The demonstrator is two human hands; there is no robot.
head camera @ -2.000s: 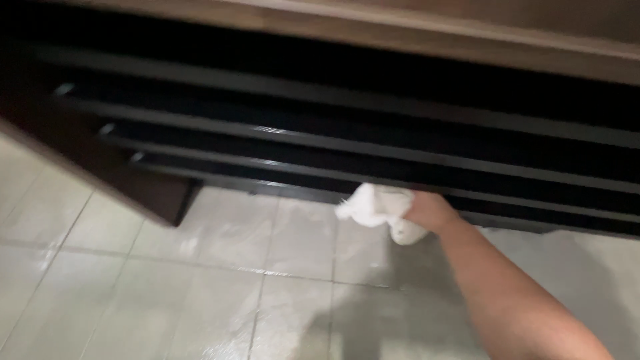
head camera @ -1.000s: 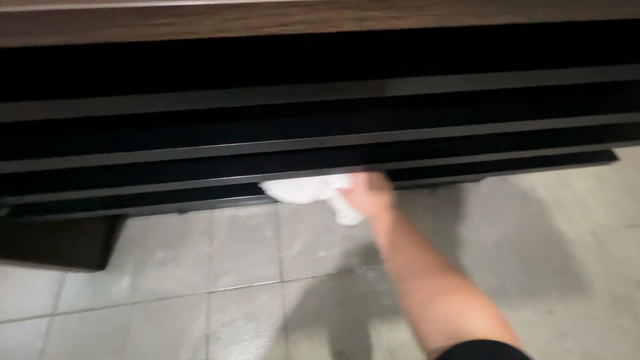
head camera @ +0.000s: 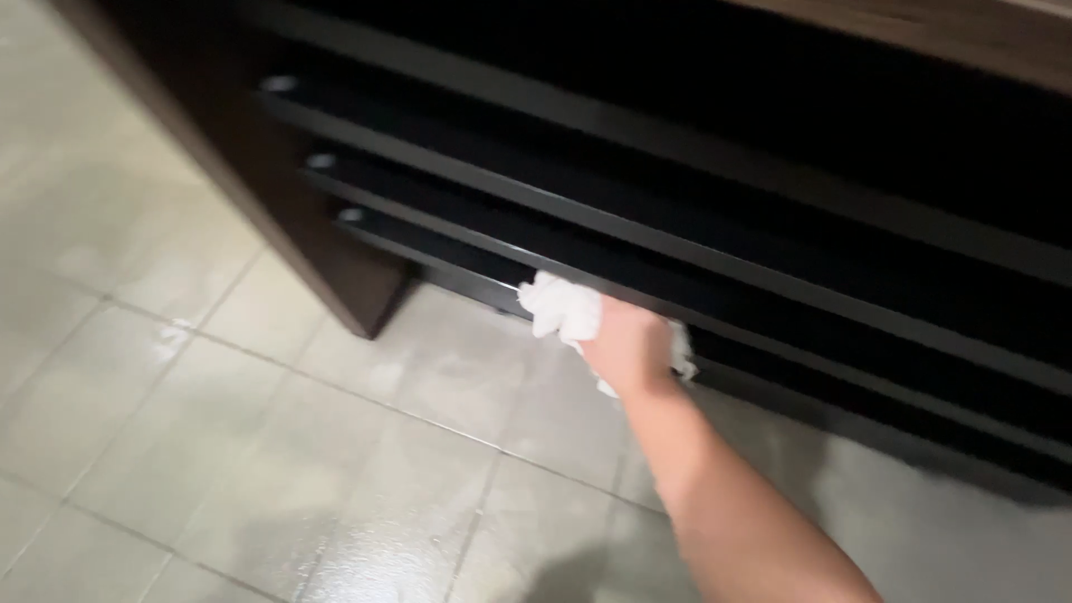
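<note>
A white cloth [head camera: 563, 306] is bunched in my right hand [head camera: 630, 342], which reaches in from the lower right. The cloth touches the lower black slats [head camera: 477, 228] of a piece of furniture, close above the floor. Part of the cloth sticks out on the right side of the hand. My fingers are mostly hidden by the cloth and slats. My left hand is out of view.
A dark wooden side panel [head camera: 276, 209] stands left of the slats and reaches almost to the tiled floor [head camera: 335, 469]. At the upper right runs a brown wooden edge [head camera: 921, 38]. Shadows and bright reflections lie on the tiles.
The right hand, still on the cloth, has stayed at the lower slats. The view has turned and shifted, so more of the side panel shows than one second ago.
</note>
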